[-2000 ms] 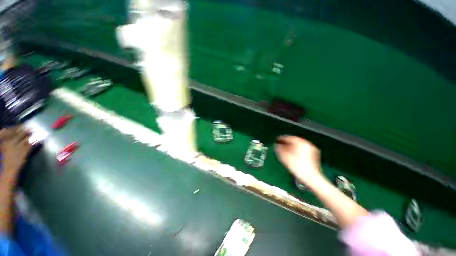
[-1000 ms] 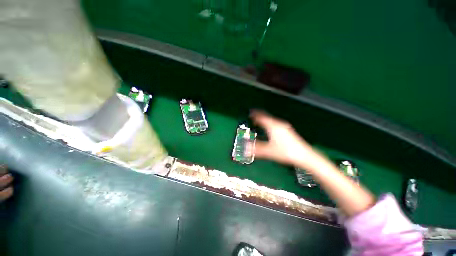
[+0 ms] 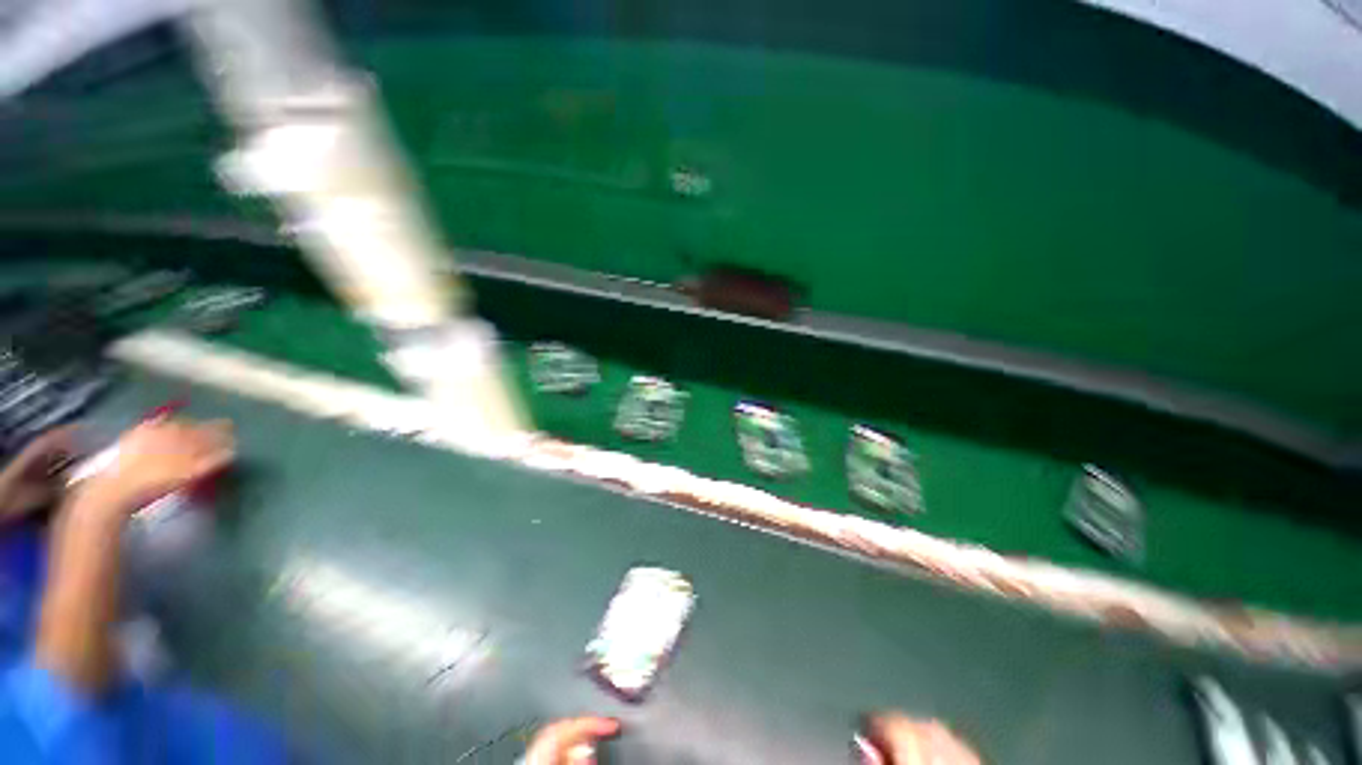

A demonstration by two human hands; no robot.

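Observation:
A phone unit (image 3: 642,631) with a pale, silver-white face and dark edge lies on the dark green bench, blurred. My left hand (image 3: 571,741) is at the bottom edge just below it, mostly cut off, with only fingers showing. My right hand (image 3: 917,741) is also at the bottom edge, further right and cut off. A small dark bit shows at its fingertips, too blurred to name. Whether either hand grips something is hidden. A thin black cable (image 3: 496,738) lies left of my left hand.
Several half-assembled units (image 3: 884,469) lie on the green belt behind a worn whitish ledge (image 3: 807,520). A white-wrapped post (image 3: 359,224) stands at left. A neighbour's hands (image 3: 157,460) and blue sleeve are at far left near red parts. Pale strip-like things (image 3: 1225,729) lie at bottom right.
My right hand has drawn back from over the belt to the bench's near side. My left hand has come into view. The view has shifted, showing the bench unit more fully.

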